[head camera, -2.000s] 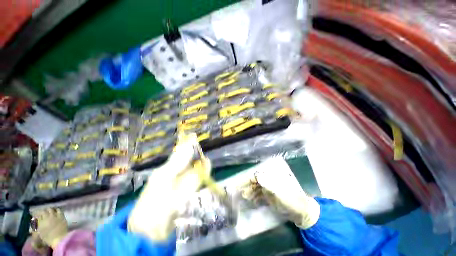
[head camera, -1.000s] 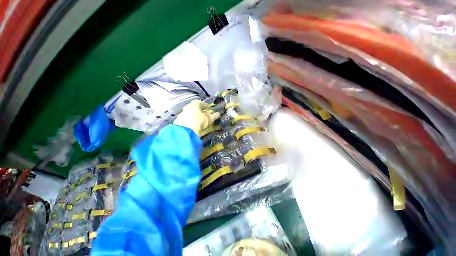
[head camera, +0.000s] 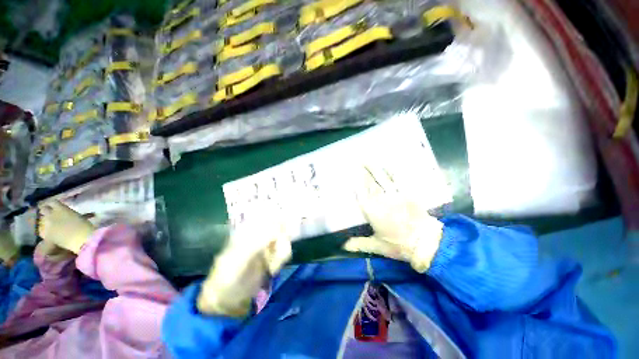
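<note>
A pale sheet with rows of small grey shapes, likely the film sticker sheet, lies slanted on the green bench. My right hand, in a cream glove, rests over the sheet's right part with fingers spread and thumb out to the left; it holds nothing visible. My left hand, gloved and blurred, is at the sheet's lower left edge with its fingers bent. Whether it grips the sheet is unclear. No watch shows in either hand.
A black tray of yellow-strapped watches under clear film lies behind, with another tray at left. White sheets lie at right, beside red-edged stacked trays. A co-worker's gloved hand and pink sleeve are at left.
The view has tilted down towards my lap. My left hand has come back from the rear of the watch tray to the sheet. My right hand now shows fully, spread on the sheet.
</note>
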